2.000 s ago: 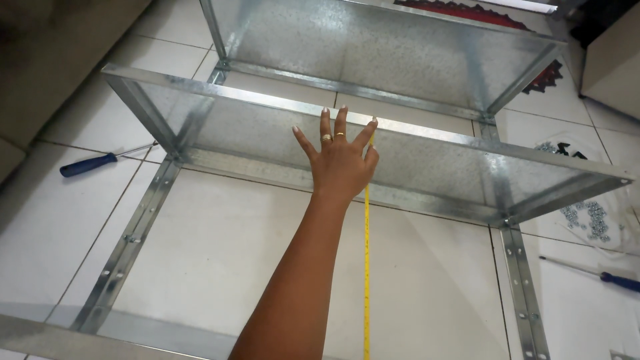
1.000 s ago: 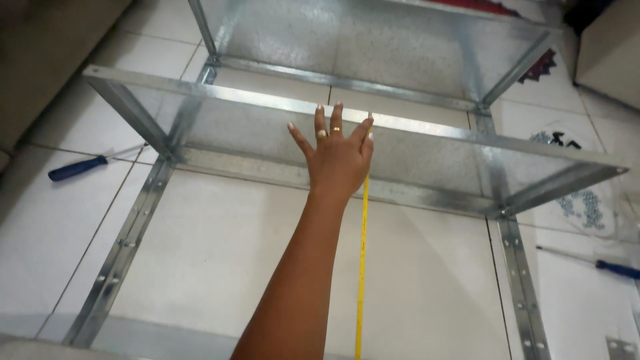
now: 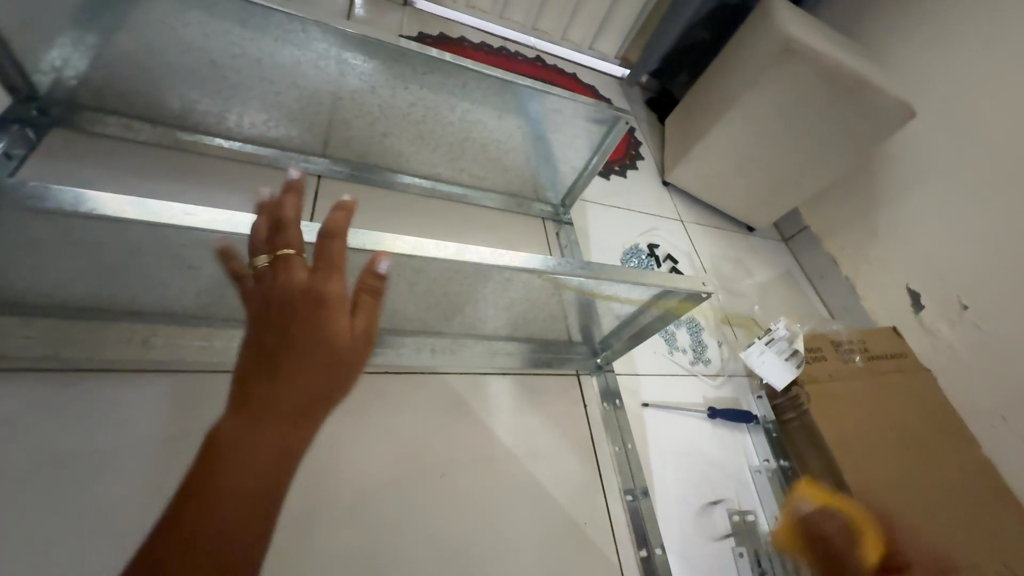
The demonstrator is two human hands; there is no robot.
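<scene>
My left hand (image 3: 300,328), with rings on it, is spread with its back toward me over the front edge of the nearer galvanized metal shelf (image 3: 496,258); nothing is in it, and I cannot tell whether it touches the metal. At the bottom right my right hand (image 3: 836,544), blurred and partly out of view, is closed around a yellow tape measure (image 3: 816,500). A faint yellow streak crosses the shelf's right end. Slotted metal uprights (image 3: 632,480) lie along the floor, joined to the shelf. A second metal shelf (image 3: 384,104) stands beyond.
A blue-handled screwdriver (image 3: 732,414) lies right of the upright. Near it are a plastic bag of screws and nuts (image 3: 684,340), black corner pieces (image 3: 664,258), metal plates (image 3: 748,536) and a cardboard box (image 3: 896,432). A pale upholstered seat (image 3: 768,120) stands by the wall, near a red mat (image 3: 512,64).
The yellow tape strip no longer runs down from my left hand, whose fingers have come off it. My right hand with the tape measure has come into view. The view has swung right.
</scene>
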